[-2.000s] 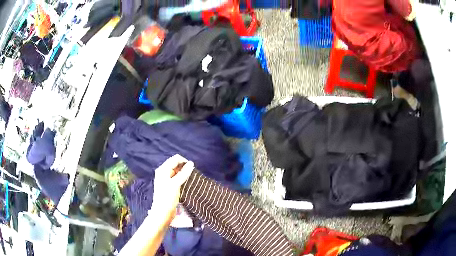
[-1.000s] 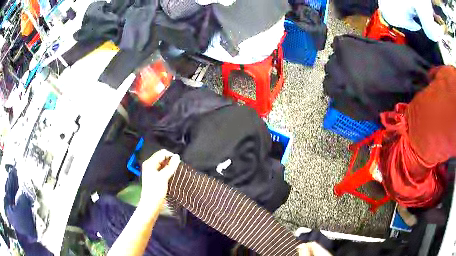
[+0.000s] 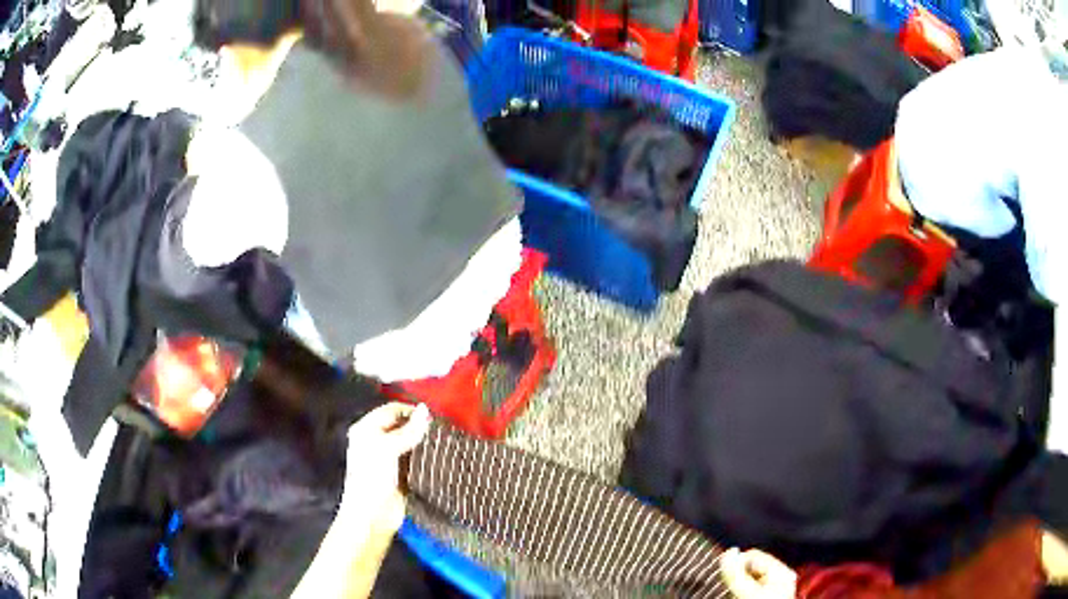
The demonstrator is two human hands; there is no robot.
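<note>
A striped knit fabric piece (image 3: 562,503), dark brown with thin white lines, is stretched between my two hands above the floor area. My left hand (image 3: 383,462) pinches its left end near the lower middle of the picture. My right hand (image 3: 759,573) holds its right end at the bottom edge and is partly cut off. The fabric slants down to the right.
A person in a grey top sits at upper left on a red stool (image 3: 509,351). A blue crate (image 3: 586,240) with dark cloth stands behind. A large black garment heap (image 3: 808,410) lies at right. Another person in pale clothing is at upper right, near a red stool (image 3: 878,234).
The view has swung up and toward the aisle, bringing seated people into sight. My right hand has come further into view. Both hands still hold the striped piece.
</note>
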